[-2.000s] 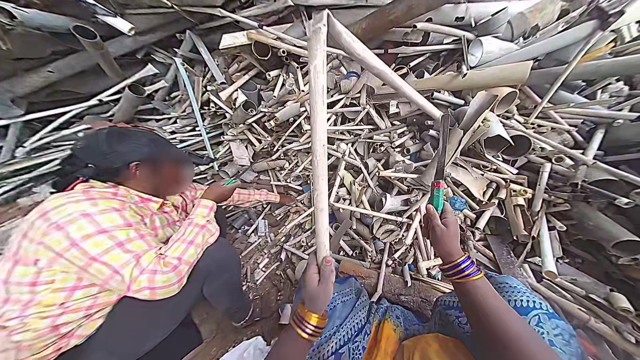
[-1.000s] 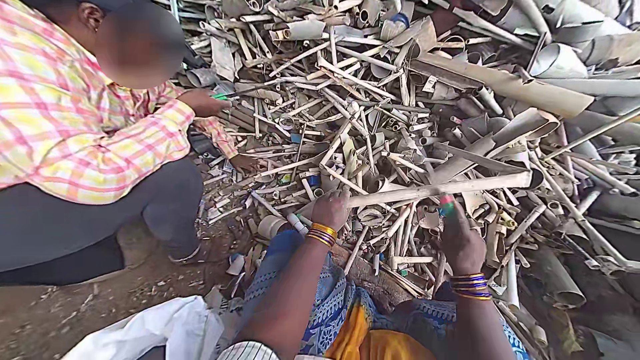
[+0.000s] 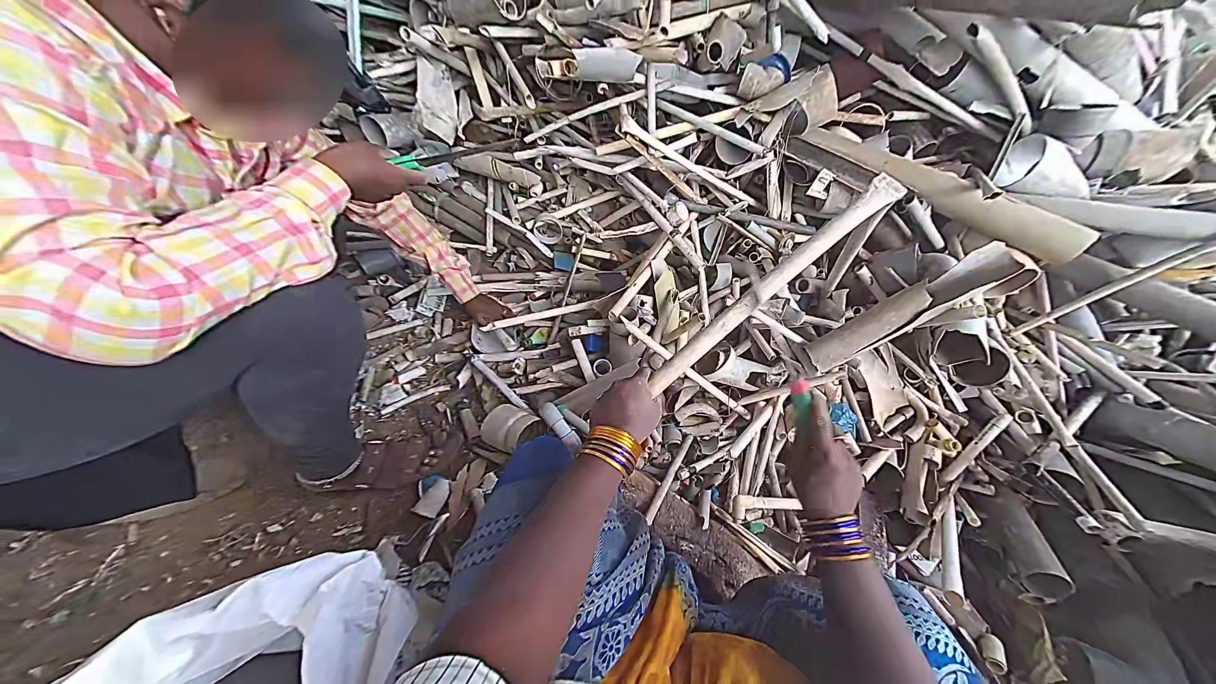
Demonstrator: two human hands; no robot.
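My left hand [image 3: 627, 408], with bangles at the wrist, is closed around the lower end of a long whitish plastic pipe [image 3: 774, 283], which slants up to the right over the scrap. To its right, my right hand [image 3: 825, 473] grips the green and red handle of a knife [image 3: 801, 397]; its blade is blurred and hard to make out against the heap. The knife handle stands apart from the pipe. A stone block [image 3: 698, 541] lies below, between my forearms.
A heap of scrap plastic pipes [image 3: 570, 204] spreads ahead and to the right. At the left a co-worker [image 3: 161, 228] in a checked shirt crouches, a green-handled blade [image 3: 408, 161] in one hand, the other reaching into the heap. A white sack [image 3: 313, 608] lies at bottom left.
The pipe in my left hand was upright two seconds ago, then nearly level, and now slants up to the right. My right hand has moved down from the pipe. The view has swung left.
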